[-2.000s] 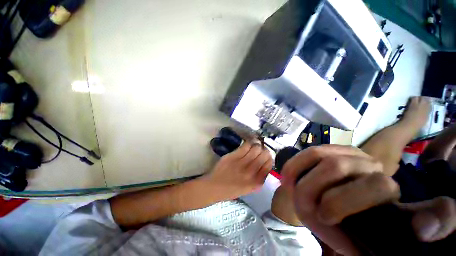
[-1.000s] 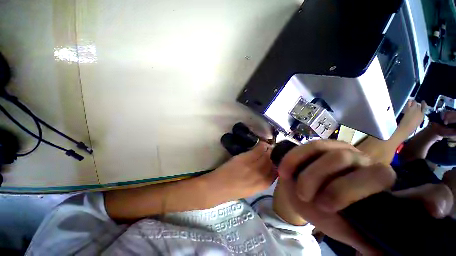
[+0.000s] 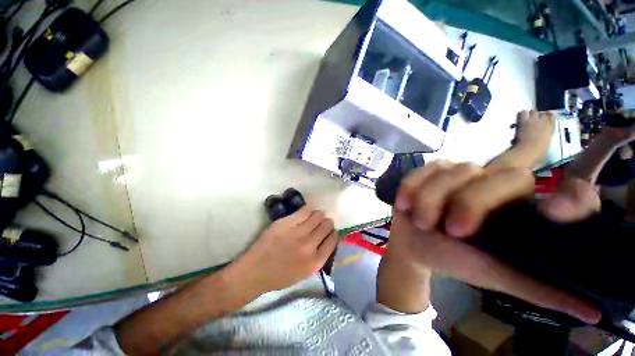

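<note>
My left hand [image 3: 296, 243] is closed on a pair of black pods [image 3: 285, 203] near the bench's front edge; the pods' rounded ends stick out past my fingers and a dark lead hangs below the hand. My right hand [image 3: 466, 208] is large and near the camera, wrapped around a thick black electric screwdriver [image 3: 550, 236]. The screwdriver's dark front end points left toward the screw pickup [image 3: 358, 156] on the screw feeder's [image 3: 390, 83] front ledge. Whether a screw is on the bit cannot be seen.
Black units with leads [image 3: 24, 167] lie at the bench's left, a larger black housing [image 3: 66, 49] at the upper left. Another black unit [image 3: 475, 99] lies behind the feeder. Other people's arms [image 3: 532, 139] are at the right. The bench's green edge [image 3: 174, 279] runs along the front.
My left hand with the pods has moved left and down, away from the screwdriver tip. My right hand still holds the screwdriver, now by the pickup. The camera view has shifted, showing more surroundings.
</note>
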